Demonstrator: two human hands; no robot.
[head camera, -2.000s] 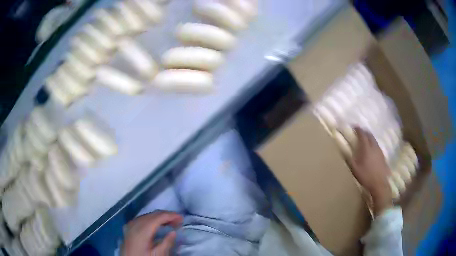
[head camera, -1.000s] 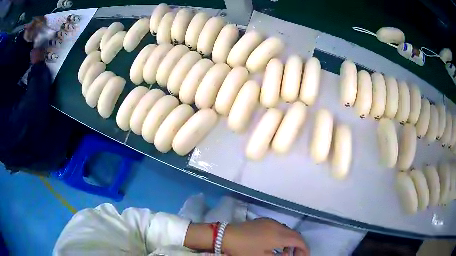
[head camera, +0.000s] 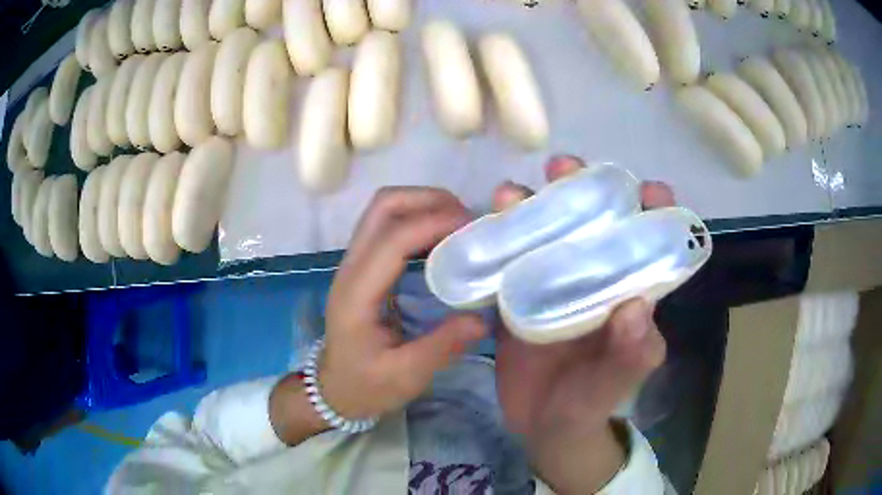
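An opened cream housing (head camera: 590, 276) shows two half-oval shells side by side, with shiny pale silver-grey hollow insides towards me. Small dark cut-outs sit at the right end of the nearer shell. My right hand (head camera: 585, 358) holds the housing from below and behind, thumb on the near shell's edge and fingertips behind the far shell. My left hand (head camera: 392, 290) is at the housing's left end, fingers curved and apart, with a gap between thumb and index finger. Whether its fingertips touch the shell is hard to tell.
Many closed cream housings (head camera: 198, 193) stand in rows on the bench (head camera: 280, 208), at left, middle and upper right. A blue stool (head camera: 145, 338) is below the bench at left. A brown carton (head camera: 745, 377) with packed housings stands at right. A dark-clothed person's part shows at the left edge.
Both hands have come up in front of me with an opened housing in the right one. A second ago the left hand was low by the bench edge. The view has shifted right.
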